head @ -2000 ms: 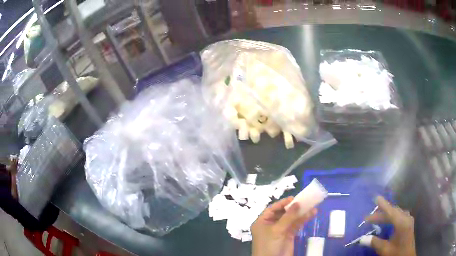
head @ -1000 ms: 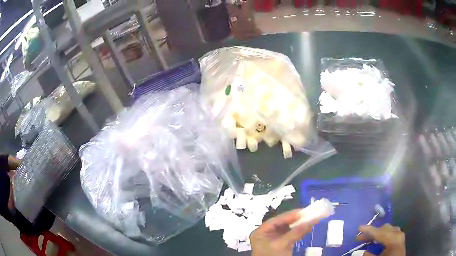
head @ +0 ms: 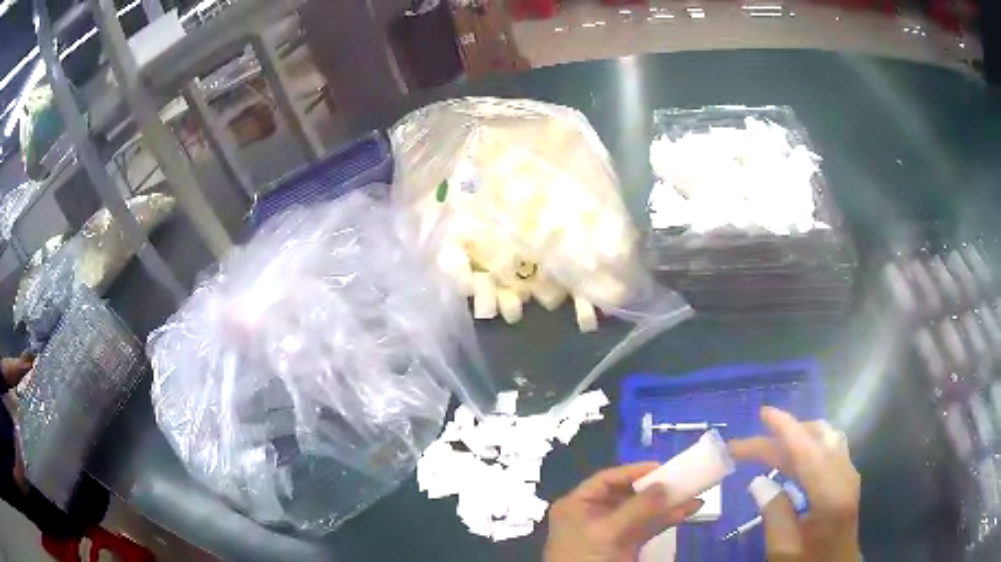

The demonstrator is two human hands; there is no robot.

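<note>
My left hand (head: 615, 514) grips a white housing (head: 687, 474) by its lower end, tilted up to the right over the blue tray (head: 724, 379). My right hand (head: 818, 478) is over the tray's right side, one fingertip at the housing's upper end. Its thumb has a white covering. Whether it holds a part is unclear. A shafted insert (head: 683, 425) lies at the back of the tray. Another insert (head: 746, 529) shows below my right hand, partly hidden. Another white housing (head: 709, 503) lies in the tray, mostly hidden behind the held one.
Loose white pieces (head: 499, 467) lie left of the tray. Behind them are a large clear bag (head: 307, 351) and a bag of cream parts (head: 527, 209). Stacked clear trays (head: 746, 269) bear white parts (head: 735, 181). Filled blister trays (head: 949, 329) stand right. Another person's hand (head: 15, 371) shows far left.
My right hand has risen from the tray, and one finger has come to the held housing's upper end. The housing is still in my left hand. The view has shifted slightly right.
</note>
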